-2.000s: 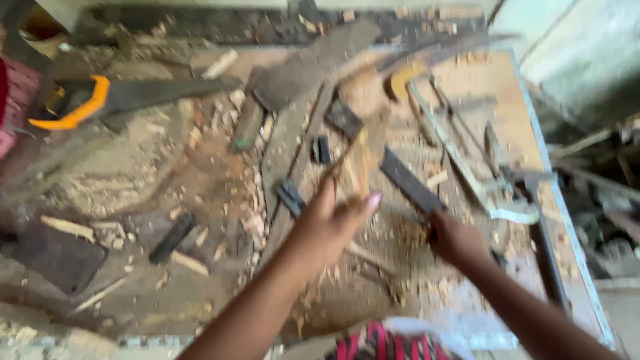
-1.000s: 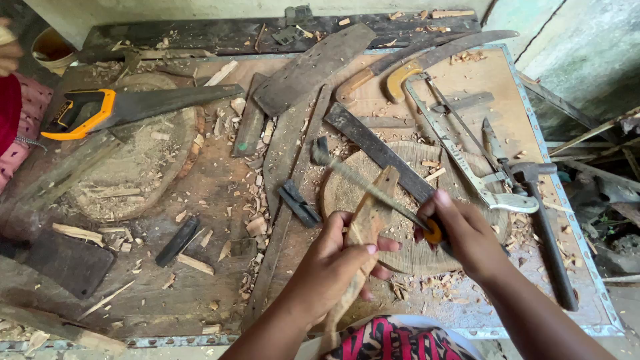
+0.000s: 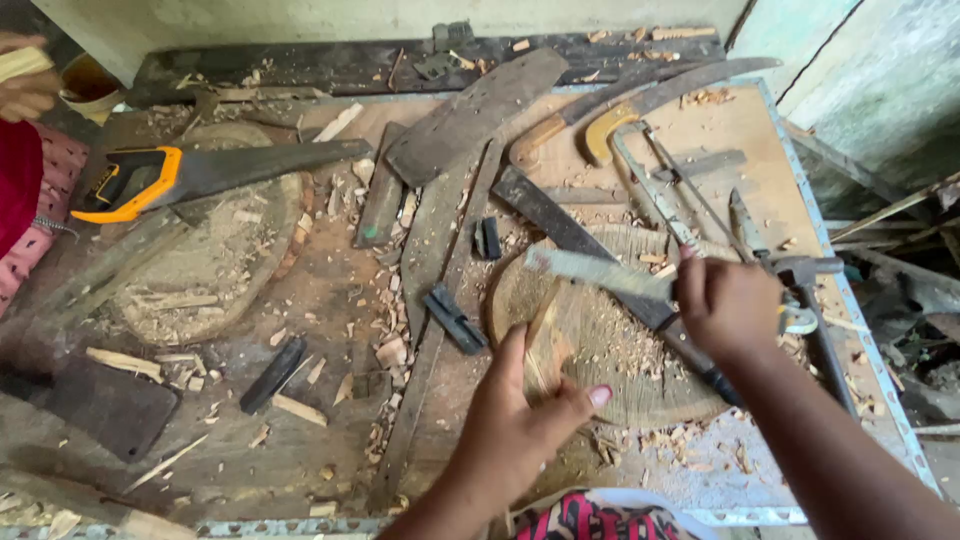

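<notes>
My left hand holds a thin piece of pale wood, its thumb and fingers around the lower part. My right hand is closed on a flat metal hand tool, blurred, whose blade points left across the top of the wood; its handle is hidden in my fist. Both hands are over a round wooden block strewn with sawdust. A machete lies on this block, beneath the tool. To the right rest a hacksaw and a hammer.
Two curved blades with wooden handles lie at the back. A handsaw rests over another round block at left, beside dark wooden pieces and a cleaver-like blade. Another person's hand holds pale wood.
The tool in my right hand has turned to show its broad side, and that hand has risen away from my left hand. Another person's hand with pale wood has come farther into view at left.
</notes>
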